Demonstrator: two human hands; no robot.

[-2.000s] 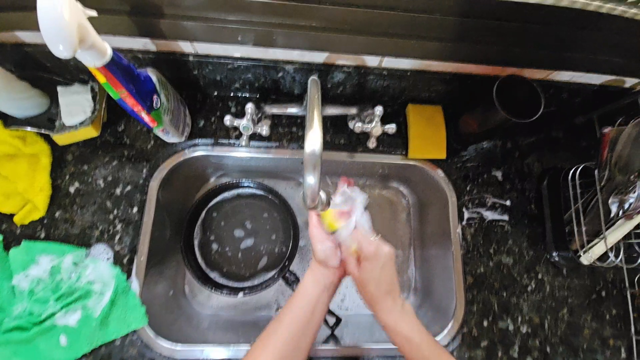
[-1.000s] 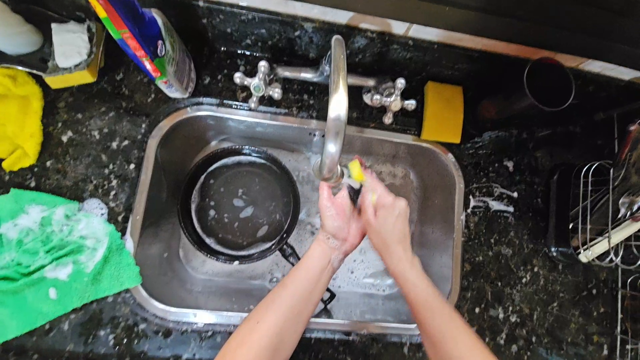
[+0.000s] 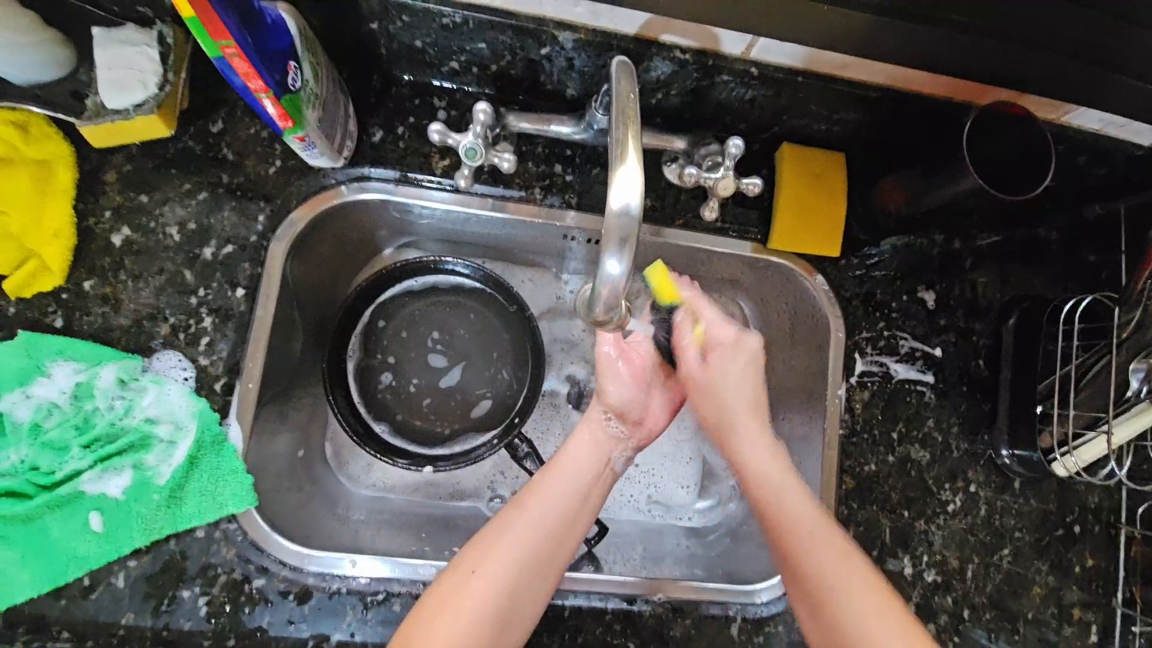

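Observation:
Beneath the spout of the metal faucet (image 3: 623, 189), my left hand (image 3: 634, 382) is wet, palm up, with its fingers partly hidden by the spout. My right hand (image 3: 724, 360) grips a small yellow and dark sponge (image 3: 661, 283) against the left hand's fingers. Whether the left hand holds anything cannot be told. Left of my hands, a black frying pan (image 3: 436, 360) with soapy water in it lies in the steel sink (image 3: 306, 540), its handle passing under my left forearm. Suds and water spots cover the sink floor.
A yellow sponge (image 3: 808, 200) lies behind the sink's right corner. At left are a foamy green cloth (image 3: 108, 450), a yellow cloth (image 3: 34, 207), a spray bottle (image 3: 310, 99) and a soap holder (image 3: 171, 72). A wire rack with utensils (image 3: 1089, 387) and a dark cup (image 3: 1008, 148) stand right.
The foamy bundle between my hands two seconds ago is no longer visible; the small sponge shows in my right hand. My hands stay by the spout, and the pan stays in the sink.

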